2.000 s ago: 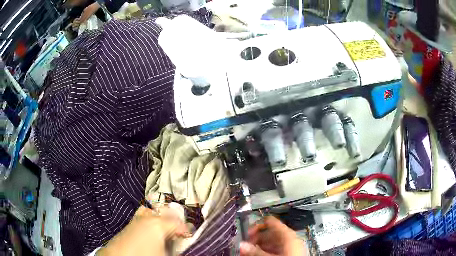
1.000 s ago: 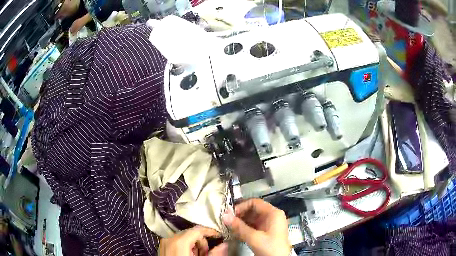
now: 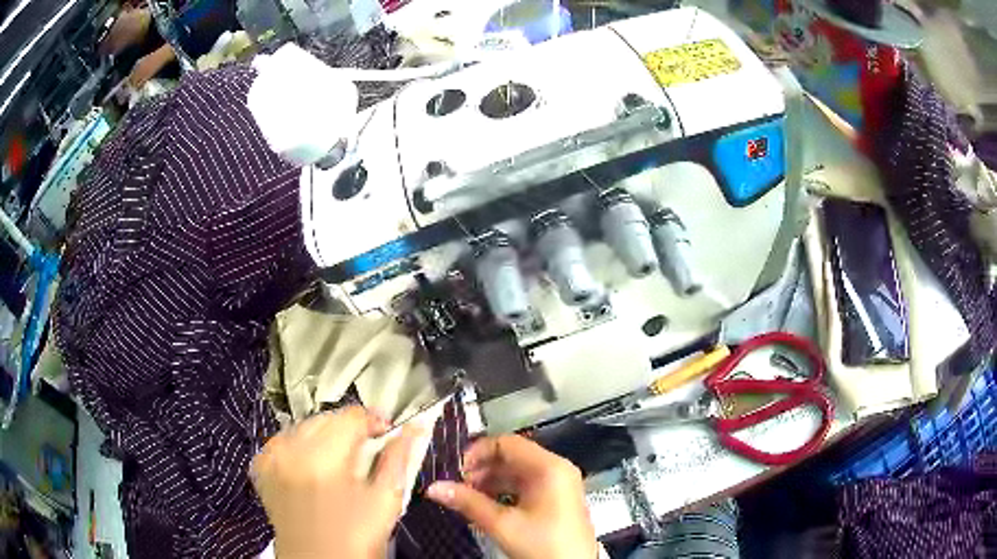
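My left hand (image 3: 333,475) grips the edge of the cream fabric (image 3: 355,355) just below and left of the presser foot area (image 3: 437,317). My right hand (image 3: 525,491) pinches a narrow pinstriped piece (image 3: 446,442) between thumb and fingers, close to the left hand. The cloth runs up to the front of the overlock machine (image 3: 579,131). A big heap of pinstriped fabric (image 3: 164,251) lies left of the machine. The lower edge of the held cloth is partly hidden by my hands.
Red-handled scissors (image 3: 771,399) and a yellow-handled tool (image 3: 689,371) lie right of the machine front. A phone (image 3: 864,282) lies on cream cloth at the right. A greyish strand (image 3: 640,497) hangs at the table edge. A blue crate (image 3: 929,431) is lower right. Another person's arm (image 3: 151,66) shows upper left.
The view has shifted, so the machine sits further left. My left hand has moved up and left onto the cloth edge. The pinstriped piece now shows between my hands, with less cream fabric spread out.
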